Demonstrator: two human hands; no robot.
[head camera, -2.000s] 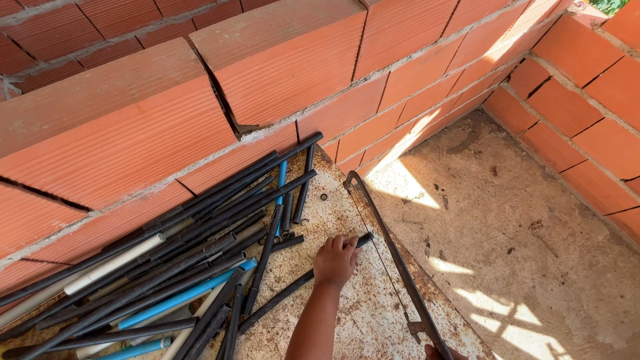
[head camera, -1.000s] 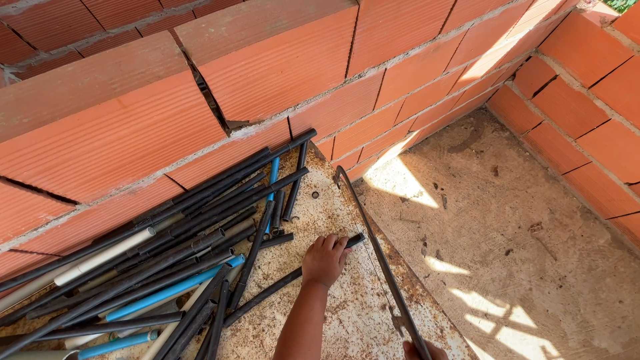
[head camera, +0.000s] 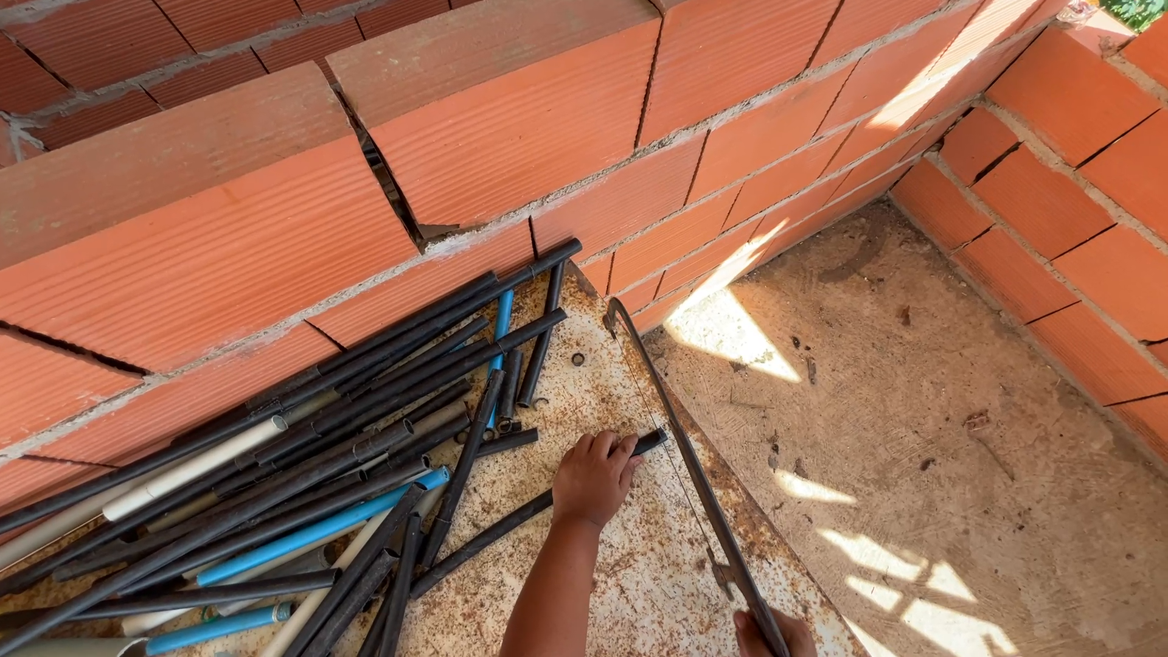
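Observation:
My left hand (head camera: 593, 479) is closed around a black plastic pipe (head camera: 502, 532) and presses it on a rusty metal sheet (head camera: 639, 547). The pipe's short end sticks out to the right of my fingers. At the bottom edge, partly out of view, my right hand (head camera: 776, 634) grips the handle end of a hacksaw (head camera: 693, 456). Its frame slants up and away, and its thin blade crosses at the pipe's right end. Whether the blade touches the pipe I cannot tell. Left of my left hand lies a pile of black pipes (head camera: 356, 438), with some blue and white ones among them.
A hollow clay brick wall (head camera: 511, 119) runs behind the metal sheet, close to the pipes. Another brick wall (head camera: 1049, 228) stands at the right. Below the sheet's right edge lies a rough concrete floor (head camera: 876, 392) with debris and patches of sunlight. A small ring (head camera: 578, 359) lies on the sheet.
Both hands keep their hold on the pipe and the hacksaw. The saw's frame has shifted and tilted slightly relative to the pipe; the view has moved a little.

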